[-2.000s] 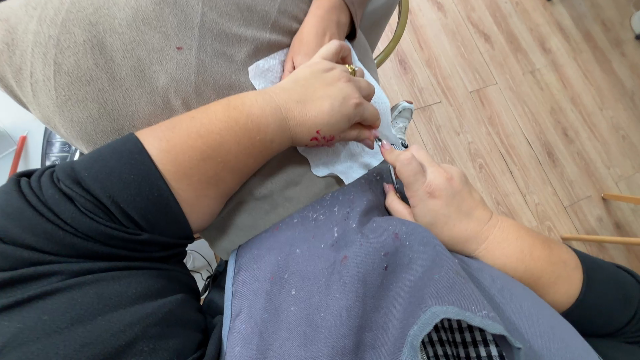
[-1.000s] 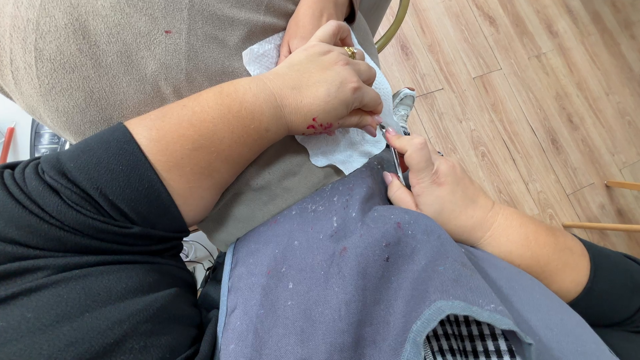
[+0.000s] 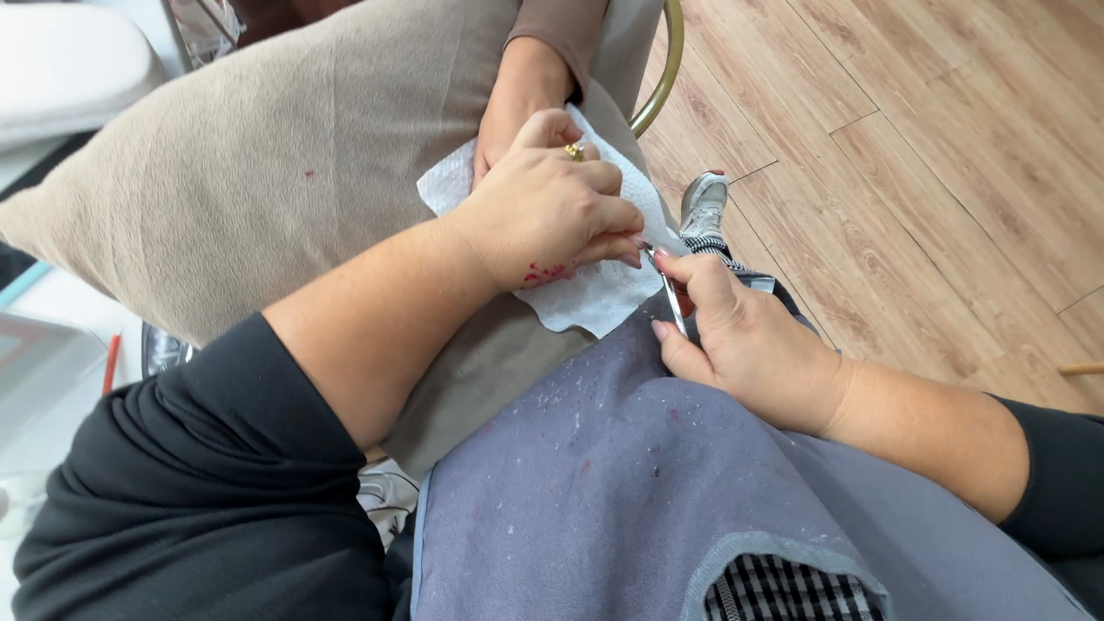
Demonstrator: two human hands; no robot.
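My left hand (image 3: pixel 552 207), with a gold ring and red marks near the wrist, lies over another person's hand (image 3: pixel 517 99) and grips its fingers, which are mostly hidden. Beneath both is a white paper towel (image 3: pixel 595 297) on a beige cushion (image 3: pixel 250 172). My right hand (image 3: pixel 746 345) holds a slim metal tool (image 3: pixel 673 302), probably cuticle nippers, between thumb and fingers. The tool's tip meets the fingertips of my left hand, where a finger of the other person may be; the exact contact is hidden.
A grey-blue apron (image 3: pixel 604 483) with pale specks covers my lap. At the left is a white table with a red stick (image 3: pixel 111 364) and a white padded rest (image 3: pixel 69 69). A curved brass-coloured metal bar (image 3: pixel 668 69) and a shoe (image 3: pixel 705 205) stand beyond the cushion, over wooden flooring.
Both hands keep nearly the same place and hold, with the tool still at my left fingertips. The view has shifted, so more of the table and of the other person's sleeve shows.
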